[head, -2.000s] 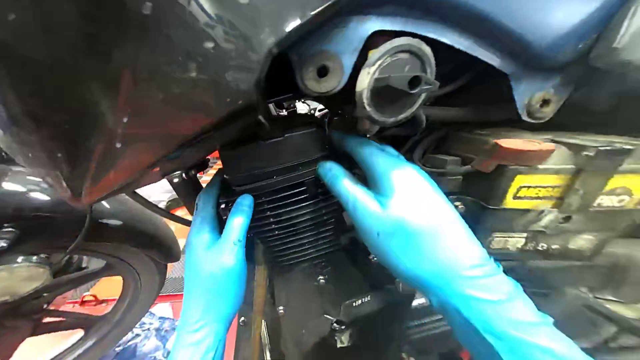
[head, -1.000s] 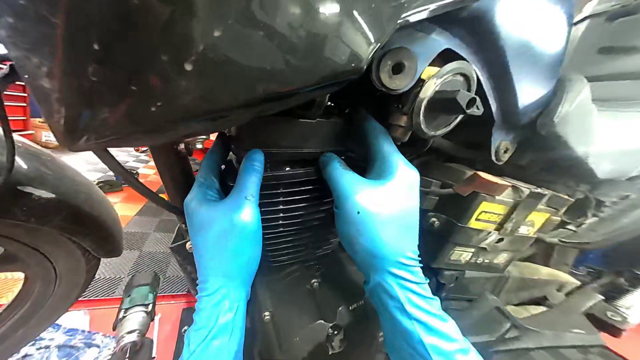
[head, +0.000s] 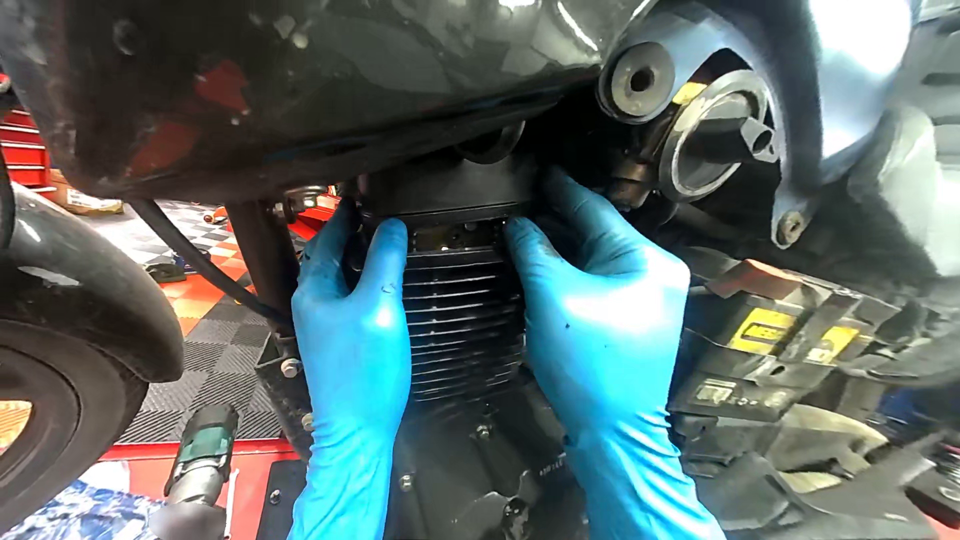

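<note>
Both hands wear blue gloves and reach up under the black fuel tank [head: 337, 90] of a motorcycle. A black valve cover [head: 450, 187] sits between them, above the finned engine cylinder [head: 461, 322]. My left hand [head: 352, 300] grips the cover's left side, its thumb on the near face and its fingers behind. On the right side, my right hand [head: 607, 300] holds the cover likewise, its fingertips hidden in shadow. Between cover and fins a gap shows, with metal parts inside. Whether the cover touches the engine at the back cannot be seen.
To the right are a round capped part [head: 712, 139] on a blue-grey frame bracket [head: 810, 97] and a battery [head: 757, 337] with yellow labels. The front wheel's fender [head: 82, 277] stands at left. A green and black power tool [head: 202, 457] is on the red surface [head: 255, 480] below.
The cover has risen off the fins between my hands, and a gap is visible that did not show one second ago. Both hands keep their hold. The view has moved closer.
</note>
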